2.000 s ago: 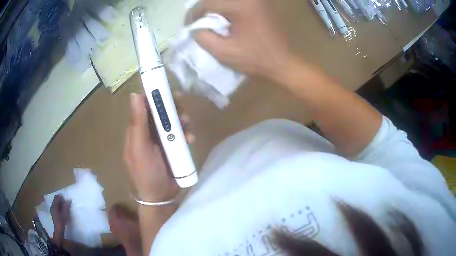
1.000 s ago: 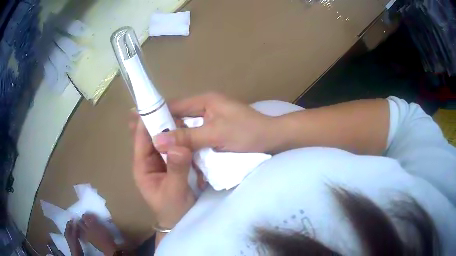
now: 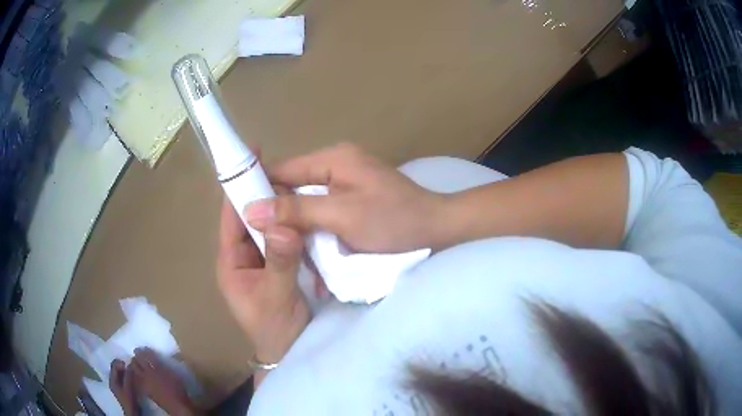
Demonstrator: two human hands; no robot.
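A glossy white pen-shaped device [image 3: 244, 188] with a silver ring and clear cap points up-left. My left hand [image 3: 259, 288], with a bracelet at the wrist, is closed around its lower body. My right hand [image 3: 358, 195] holds a crumpled white wiping cloth [image 3: 362, 275], which hangs below the palm. My right thumb presses on the device's body beside my left thumb. The fingers and cloth hide the device's lower end and control panel.
A folded white wipe [image 3: 272, 36] lies at the edge of the cream sheet [image 3: 167, 122] on brown cardboard [image 3: 407, 73]. Another person's hands [image 3: 150, 380] are at white wipes [image 3: 142, 327] lower left. Stacked dark material [image 3: 704, 73] stands at upper right.
My right hand has come down with the cloth from above and now closes on the device. The device sits slightly lower and left, its panel now covered. The folded wipe has come into view.
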